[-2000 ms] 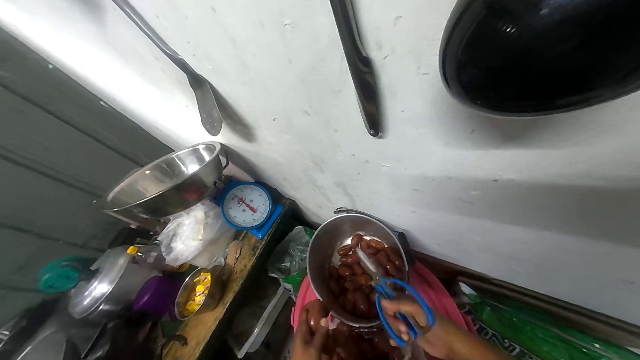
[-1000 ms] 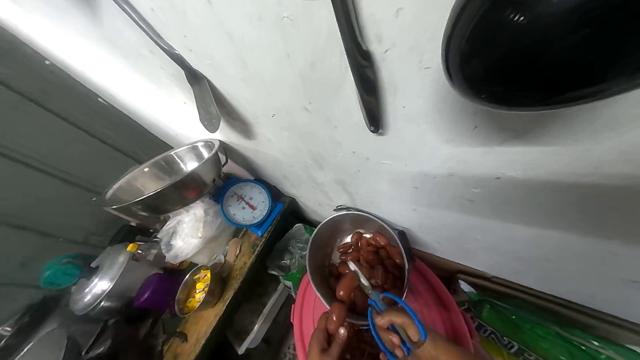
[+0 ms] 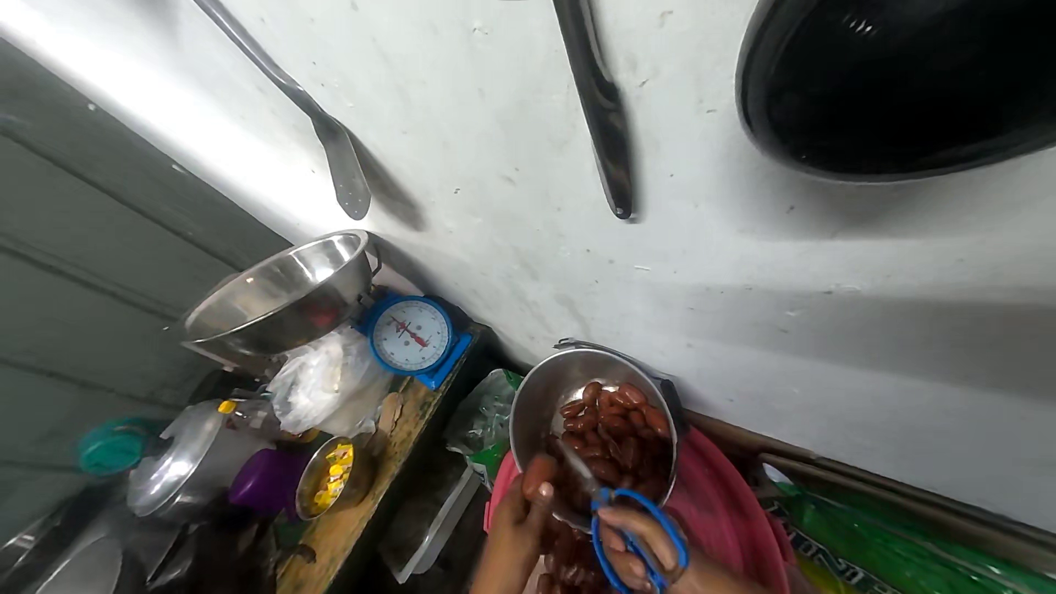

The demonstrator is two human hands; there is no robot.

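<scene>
My left hand (image 3: 521, 516) holds a reddish-brown sausage (image 3: 540, 472) between thumb and fingers, at the near-left rim of a metal pot (image 3: 532, 396). Blue-handled scissors (image 3: 639, 536) are in my right hand (image 3: 635, 544), their blades pointing up and left over the pot, close to the held sausage. Many short reddish-brown sausages (image 3: 615, 429) lie inside the pot. Below its near rim are more linked sausages (image 3: 573, 561), partly hidden by my hands. The pot rests over a pink plastic lid or basin (image 3: 726, 511); what supports the pot underneath is hidden.
On the wooden table (image 3: 338, 540) at left stand a blue dial scale (image 3: 411, 337) with a large steel basin (image 3: 280, 297), a plastic bag (image 3: 326, 384) and a bowl of yellow packets (image 3: 334, 478). A green plastic sack (image 3: 899, 528) lies right. Utensils and a black pan (image 3: 891, 91) hang on the wall.
The linked sausages my left hand held up over the pot's rim one second ago no longer hang there; one short sausage shows in its fingers. The scissors remain in my right hand.
</scene>
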